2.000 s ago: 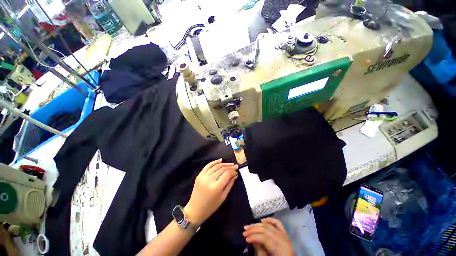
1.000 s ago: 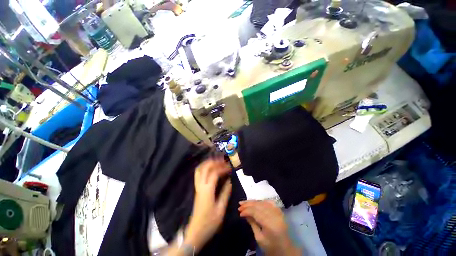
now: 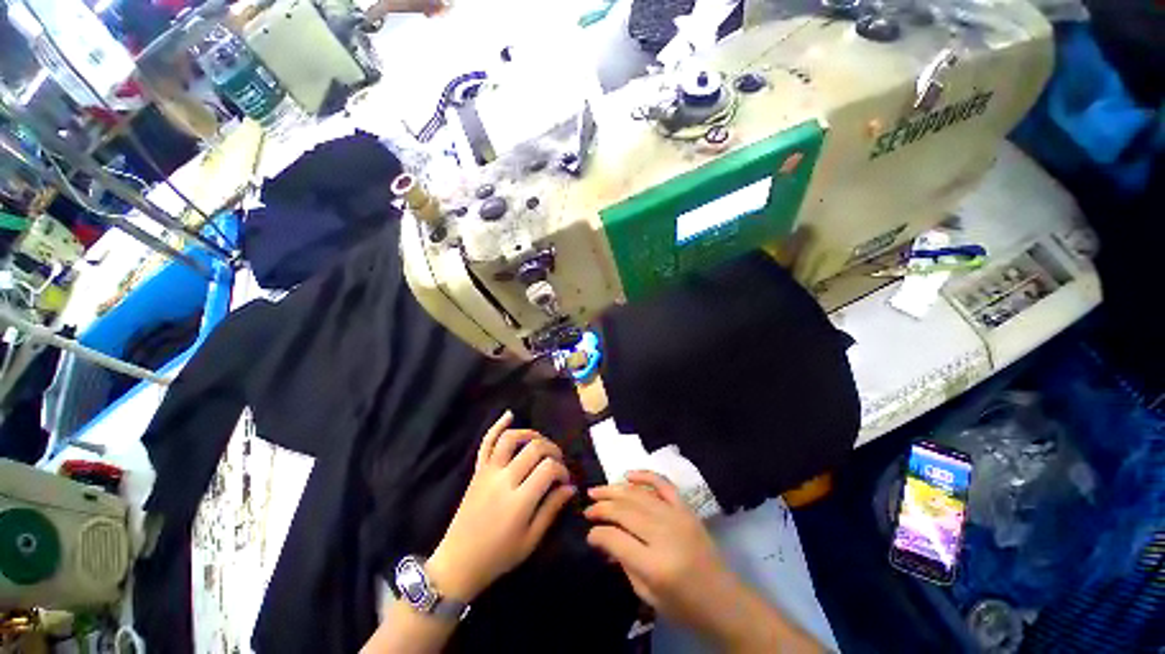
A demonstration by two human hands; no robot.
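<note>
A large black garment panel [image 3: 345, 371] spreads left of the needle and down over the front of the table. The cream sewing machine [image 3: 511, 217] has a green panel with a lit screen, and its presser foot area [image 3: 562, 345] rests over the cloth. My left hand [image 3: 517, 492] lies on the black cloth below the needle, fingers bent at its edge. My right hand [image 3: 652, 530] is close beside it, fingertips on the cloth edge. Whether the fingers pinch the cloth is unclear. A black stack of cut pieces [image 3: 735, 383] lies right of the needle.
A dark cloth bundle [image 3: 313, 211] lies at the back by the blue bin [image 3: 153, 300]. A small accessory tray [image 3: 1022, 288] is at the right table end. A lit smartphone [image 3: 931, 511] lies at the lower right. A neighbouring machine [image 3: 64, 543] stands far left.
My left hand went up near the needle and has come back down the cloth. My right hand has moved up and left, close to it. The view has shifted slightly.
</note>
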